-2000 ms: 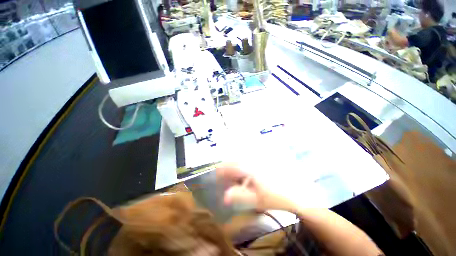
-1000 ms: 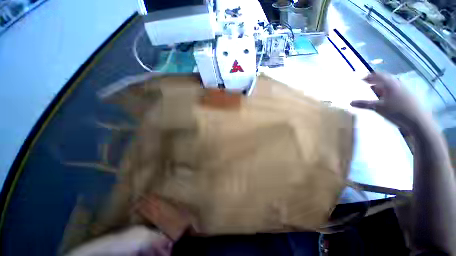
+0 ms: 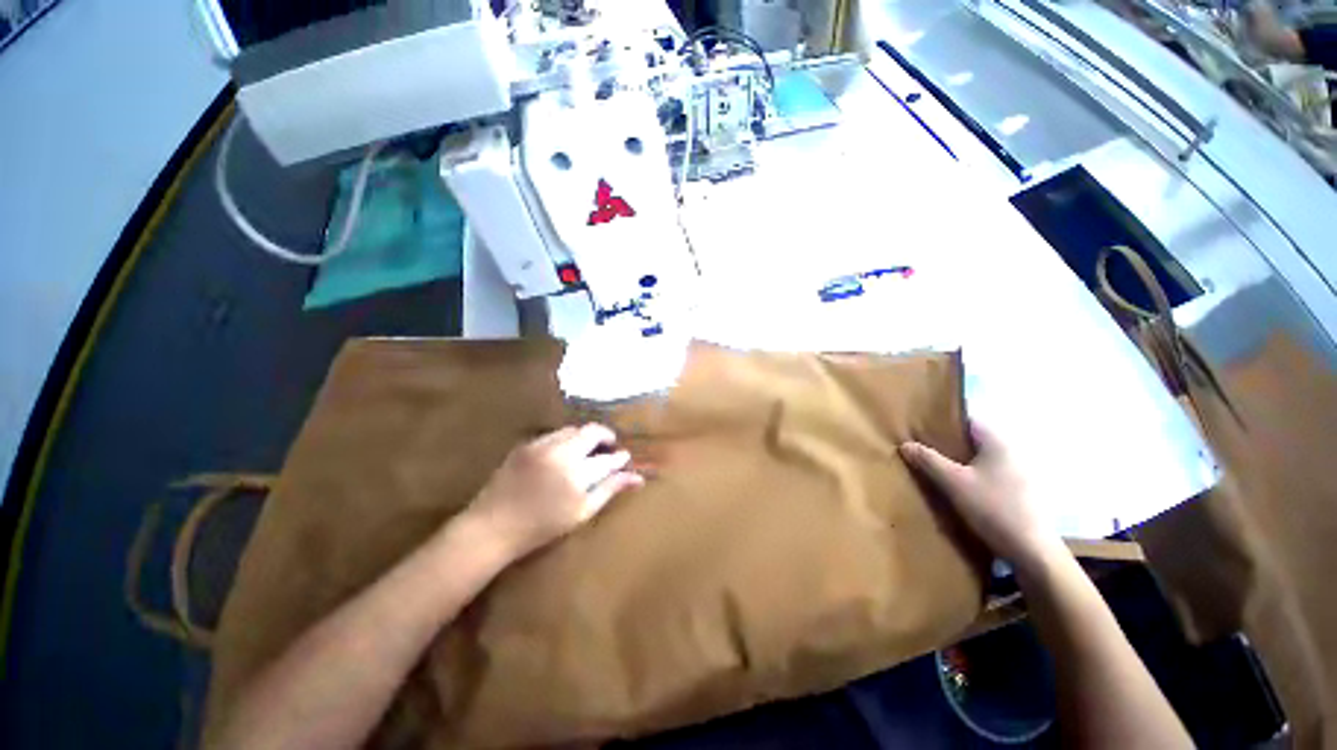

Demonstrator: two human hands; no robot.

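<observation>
A brown tote bag [image 3: 704, 542] lies spread over the front of the white table, its upper edge below the sewing machine head [image 3: 609, 235]. A bright white spot covers the fabric under the needle area, so the presser foot's contact is unclear. My left hand [image 3: 554, 487] lies on the bag just below the head, fingertips bent onto the fabric near a reddish mark; whether they pinch it I cannot tell. My right hand [image 3: 985, 491] holds the bag's right edge, thumb on top, fingers hidden. A tan handle loop [image 3: 191, 550] sticks out at the left.
Blue snips [image 3: 865, 283] with a red tip lie on the table right of the head. Brown bags [image 3: 1195, 542] with looped handles hang at the right. A teal cloth [image 3: 384, 235] is left of the machine. A round container [image 3: 997, 689] with scraps is below the table edge.
The bag, blurred a second ago, now lies flatter with its upper edge at the head. My right hand has come from beside the bag onto its edge; my left hand has moved up onto the fabric.
</observation>
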